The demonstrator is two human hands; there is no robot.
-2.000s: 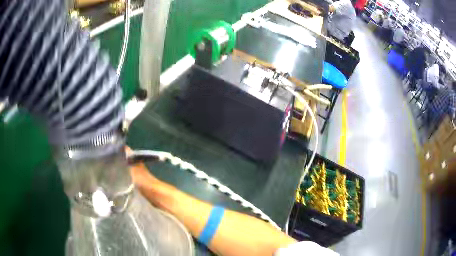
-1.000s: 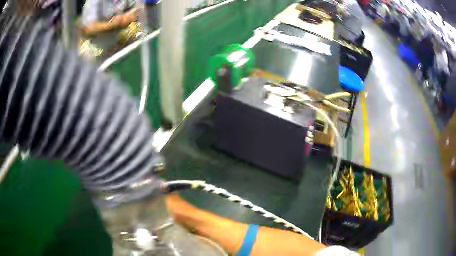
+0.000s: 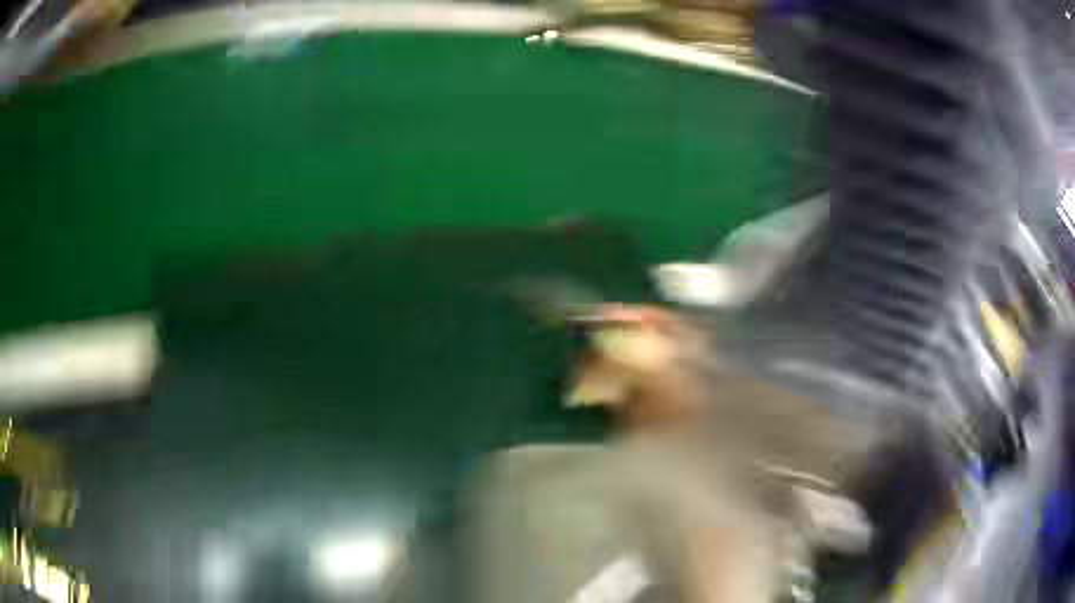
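The whole view is badly blurred. My right hand is right of centre, seen partly through the clear fume hood, with pale yellowish covers on its fingertips. It is closed on a thin, dark tool with a greyish tip pointing left, which looks like the soldering iron. The tip is over the dark work mat; whether it touches anything cannot be told. My left hand cannot be made out. A pale grey blurred shape lies below my right hand.
The grey ribbed hose hangs at the right. The bright green conveyor curves behind the mat, with a white edge. Brass-coloured pieces are at the lower left. A white block-like edge is at the left.
The view has swung left, away from the aisle, crate, dark box and green reel. The hose now shows at the right instead of the left. My right hand and its tool have come into view.
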